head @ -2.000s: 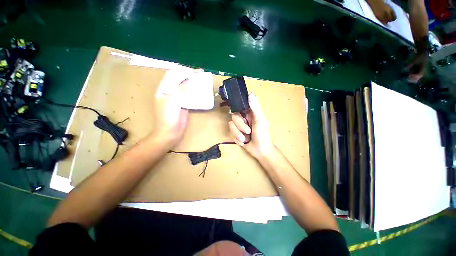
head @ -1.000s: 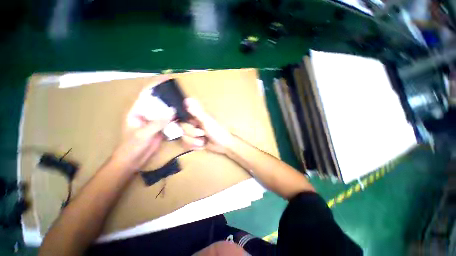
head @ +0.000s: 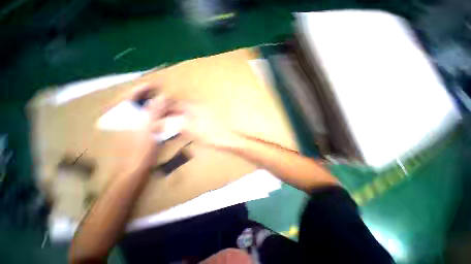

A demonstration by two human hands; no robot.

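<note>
The view is strongly blurred. My left hand (head: 139, 139) and my right hand (head: 188, 121) are close together over the tan cardboard sheet (head: 222, 87). A black adapter housing (head: 144, 97) shows as a dark patch at the fingers, held between the hands. A white piece, paper or cloth (head: 121, 117), spreads at my left hand, and another white part (head: 171, 126) shows between the hands. The black cord bundle (head: 174, 162) hangs or lies just below them. Finger positions are too blurred to make out.
A second dark cord bundle (head: 77, 167) lies at the cardboard's left. Stacked boards with a white face (head: 377, 82) stand at the right. White sheets (head: 206, 201) stick out under the cardboard. A blurred dark and yellow item (head: 222, 20) lies beyond it.
The camera view has turned and tilted. The adapter is now mostly covered by the fingers, and the white piece spreads out to the left of the hands.
</note>
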